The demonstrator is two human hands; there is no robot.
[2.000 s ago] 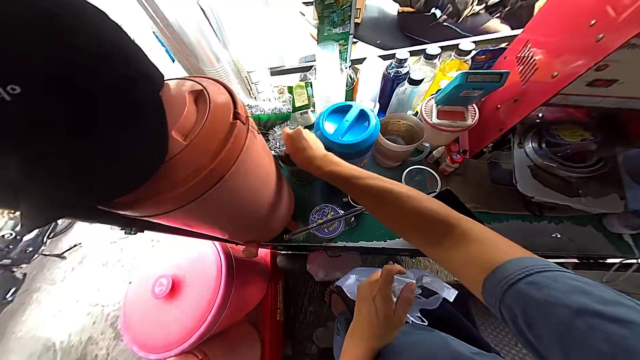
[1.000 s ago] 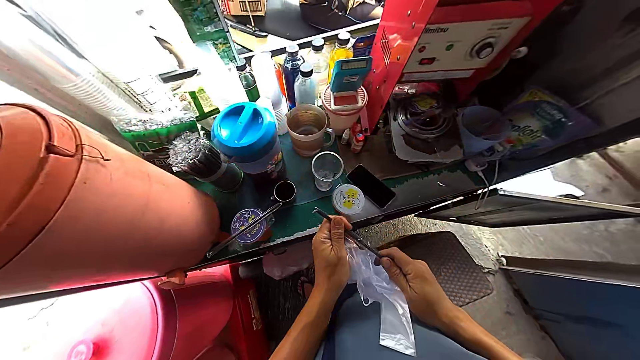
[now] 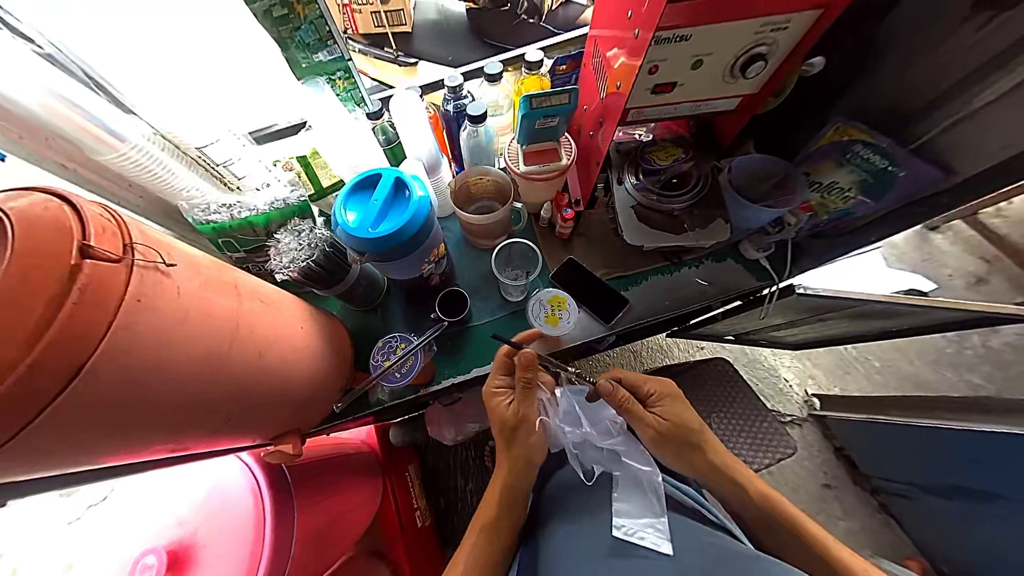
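Note:
A black drinking straw (image 3: 512, 344) in a crinkled clear wrapper lies between my two hands, over the counter's front edge. My left hand (image 3: 516, 396) pinches its dark end between thumb and fingers. At the wrapper end, my right hand (image 3: 652, 412) grips it with thumb and forefinger. A white translucent plastic bag (image 3: 616, 464) hangs below and between the hands, its handles by my left palm. Just beyond my left hand are a sealed cup with a printed lid (image 3: 553, 311), a black smartphone (image 3: 590, 290) and an open clear plastic cup (image 3: 516, 268). Another sealed cup (image 3: 397, 360) has metal tongs (image 3: 392, 368) across it.
Wrapped straws (image 3: 320, 260) stand in a dark holder beside a blue-lidded pitcher (image 3: 384, 212). Behind are a measuring jug (image 3: 484, 206), bottles (image 3: 478, 136) and a red sealing machine (image 3: 704, 64). A large orange drink cooler (image 3: 176, 328) stands left; a small dark cup (image 3: 452, 305) sits mid-counter.
My right hand has come back from beside the blue-lidded pitcher to the front. The straw, in both hands since the middle frame, now shows bunched wrapper at its right end. The view has swung right.

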